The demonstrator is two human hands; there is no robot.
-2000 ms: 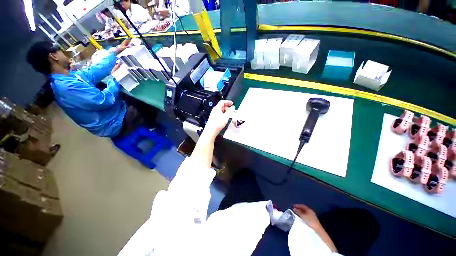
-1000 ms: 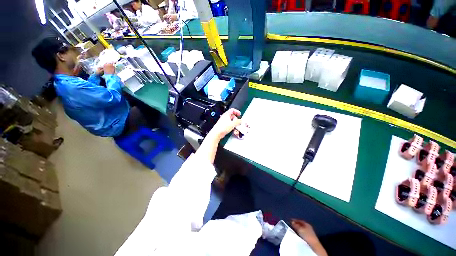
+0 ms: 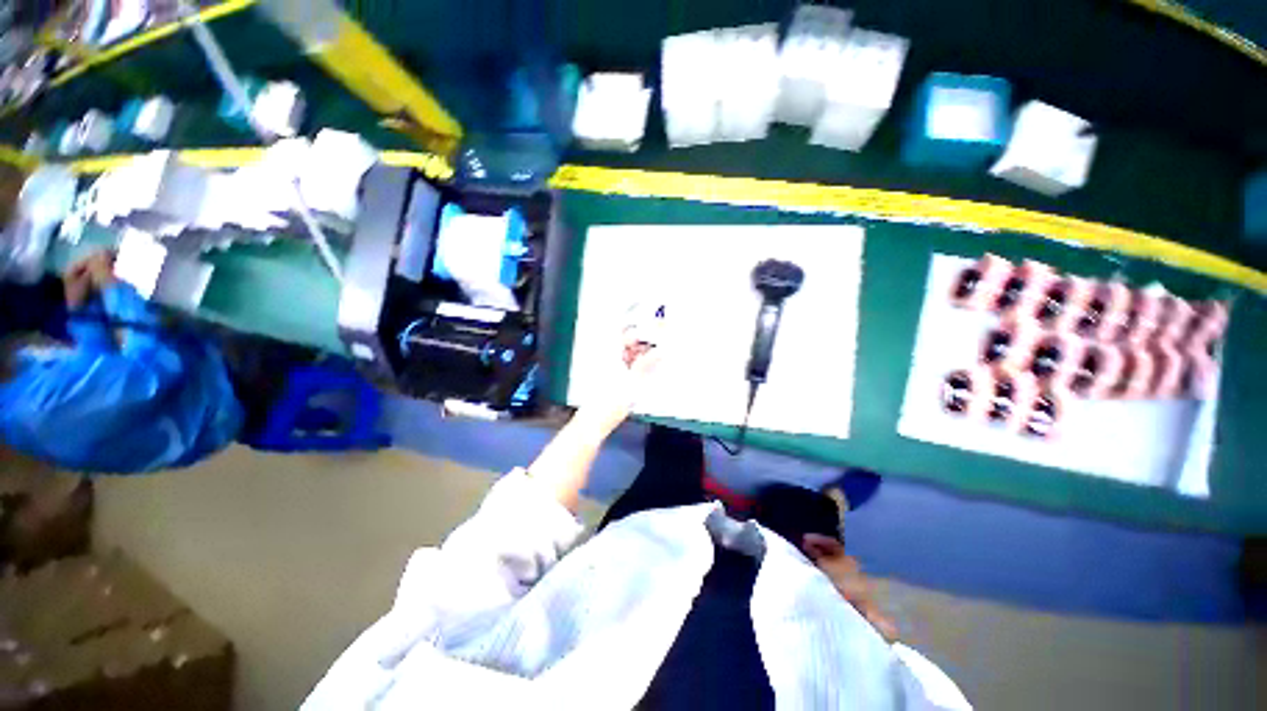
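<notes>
My left hand (image 3: 623,382) reaches over the left part of a white sheet (image 3: 820,375). Its fingertips hold a small pale item with dark and pinkish spots, likely a smartwatch (image 3: 639,347); blur hides the detail. A black barcode scanner (image 3: 767,320) lies on the sheet to the right of this hand, with its cable running off the front edge. My right hand (image 3: 831,558) is low by my lap, small and blurred; its fingers are not clear. A black label printer (image 3: 459,299) stands open to the left of the sheet.
Pink-strapped smartwatches (image 3: 1049,333) stand in rows on another white sheet at the right. White cartons (image 3: 723,84) and an open teal box (image 3: 959,118) stand beyond the yellow line. A person in blue (image 3: 118,382) is at the left.
The view has turned down and levelled, so the printer and person in blue appear further left. My left hand now lies further over the sheet. My right hand stays low.
</notes>
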